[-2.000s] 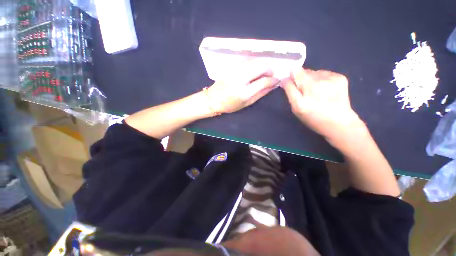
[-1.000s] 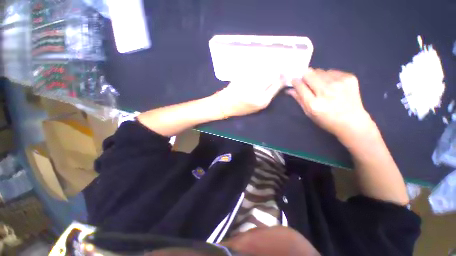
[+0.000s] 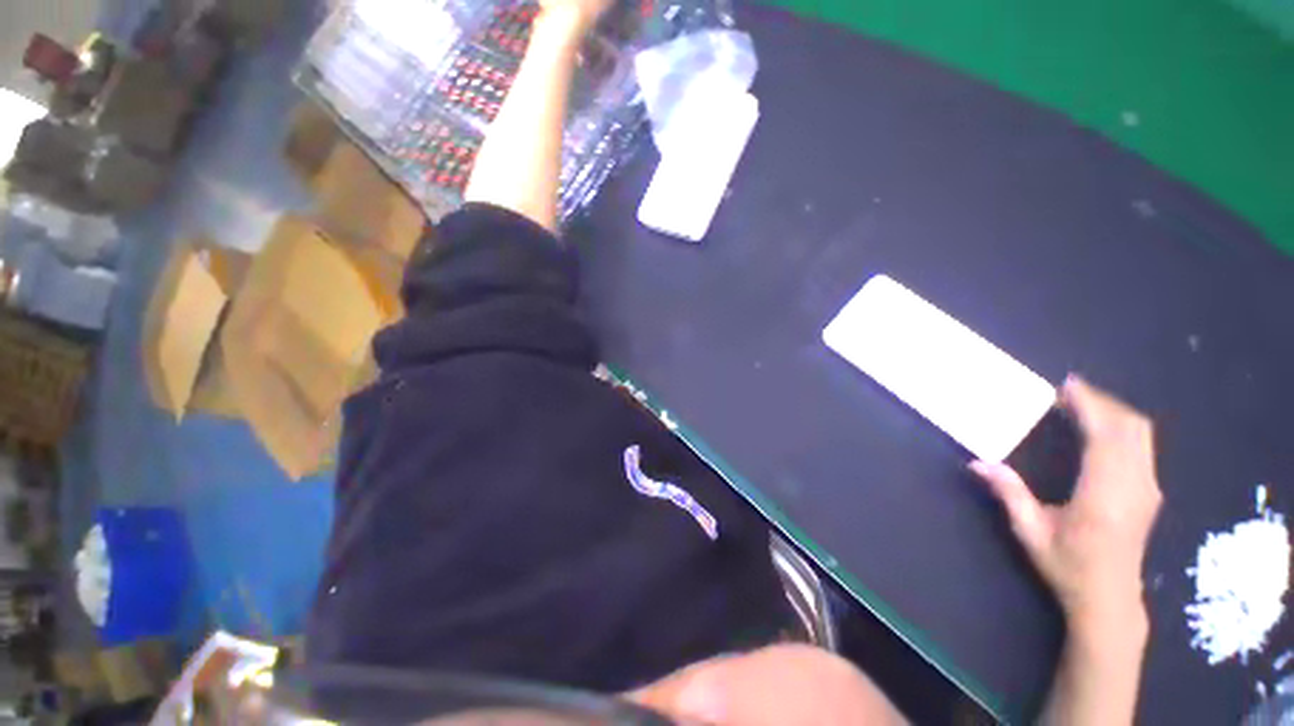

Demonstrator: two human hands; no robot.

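A white plastic case (image 3: pixel 939 366) lies flat on the dark bench. My right hand (image 3: pixel 1086 496) grips its right end between thumb and fingertips. My left arm reaches up to the clear blister tray (image 3: pixel 461 107) with rows of red and green boards. My left hand (image 3: pixel 575 12) is at the top edge of the picture, mostly cut off, so its fingers are hidden. A second white case (image 3: pixel 698 163) lies beside the tray, with a cloudy clear bag (image 3: pixel 695 71) at its upper end.
A heap of tiny white parts (image 3: pixel 1242 584) lies right of my right hand. Open cardboard boxes (image 3: pixel 305 333) stand below the bench's left edge. A blue container (image 3: pixel 142 574) is on the floor at lower left. A green border (image 3: pixel 1107 71) runs along the far side.
My left hand has left the case and moved up left to the tray. The case now lies turned, with only my right hand on it. The view has swung left.
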